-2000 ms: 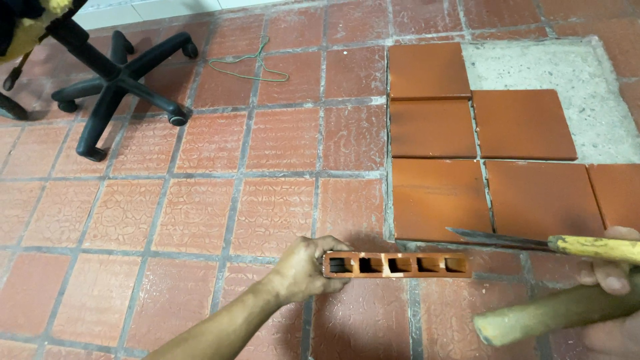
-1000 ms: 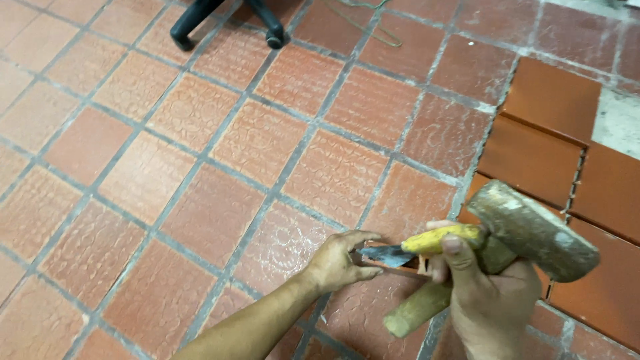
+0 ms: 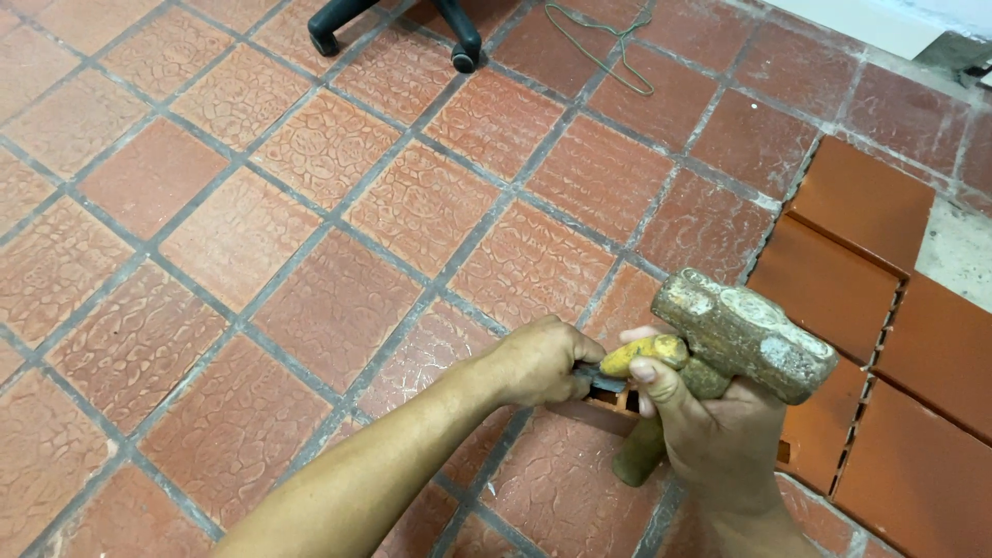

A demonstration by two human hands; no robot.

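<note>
My right hand (image 3: 717, 434) grips a short-handled sledgehammer (image 3: 748, 333) together with the yellow handle of a pointed trowel (image 3: 643, 355). The hammer's worn metal head stands above the fist, and its wooden handle comes out below. My left hand (image 3: 542, 360) is closed at the left end of a hollow clay tile (image 3: 597, 417), whose open cells face up; its fingertips are partly hidden. The trowel's grey blade lies over those cells, close against the left fingers.
Smooth orange clay tiles (image 3: 837, 287) lie at the right beside bare concrete (image 3: 961, 248). Textured floor tiles (image 3: 418, 201) with grey joints surround them. A black chair base (image 3: 465, 46) stands at the top, near a loose green wire (image 3: 601, 50).
The trowel and hammer have come from the right to the hollow tile, and the hammer head now shows above my right fist. The view has swung left.
</note>
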